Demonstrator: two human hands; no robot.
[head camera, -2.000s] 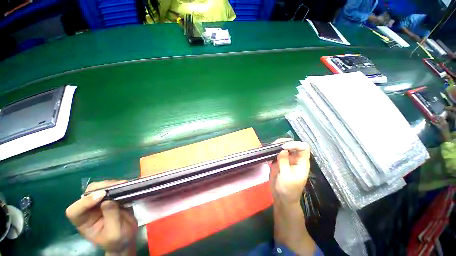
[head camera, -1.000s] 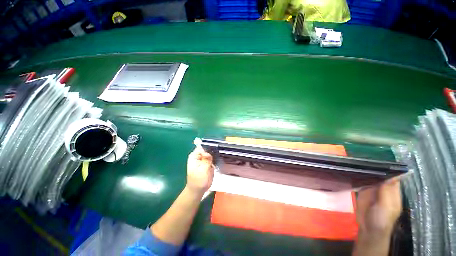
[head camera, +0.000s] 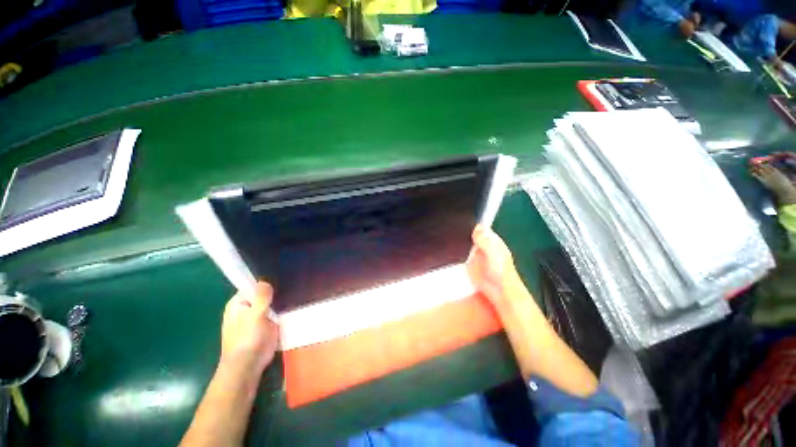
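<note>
A laptop unit (head camera: 367, 231) is tilted up in front of me, its glossy dark face towards me and its far long edge raised. A white foam sheet (head camera: 375, 307) lies under it and stands up beyond both of its short sides. My left hand (head camera: 249, 327) grips the near left corner of the sheet and laptop. My right hand (head camera: 490, 262) grips the near right corner. A red-orange foam pad (head camera: 393, 354) lies on the green bench below; its rear part is hidden.
A stack of bagged covers (head camera: 655, 201) stands close at right, with dark shiny bags (head camera: 572, 306) beside it. Another laptop unit (head camera: 61, 179) lies on a white sheet at left. A white ring (head camera: 22, 340) is at lower left. People's hands show at upper right.
The laptop was held nearly edge-on above the sheet; now its dark face shows and both hands hold the near corners with the foam sheet folded up along the sides. The view has swung back right.
</note>
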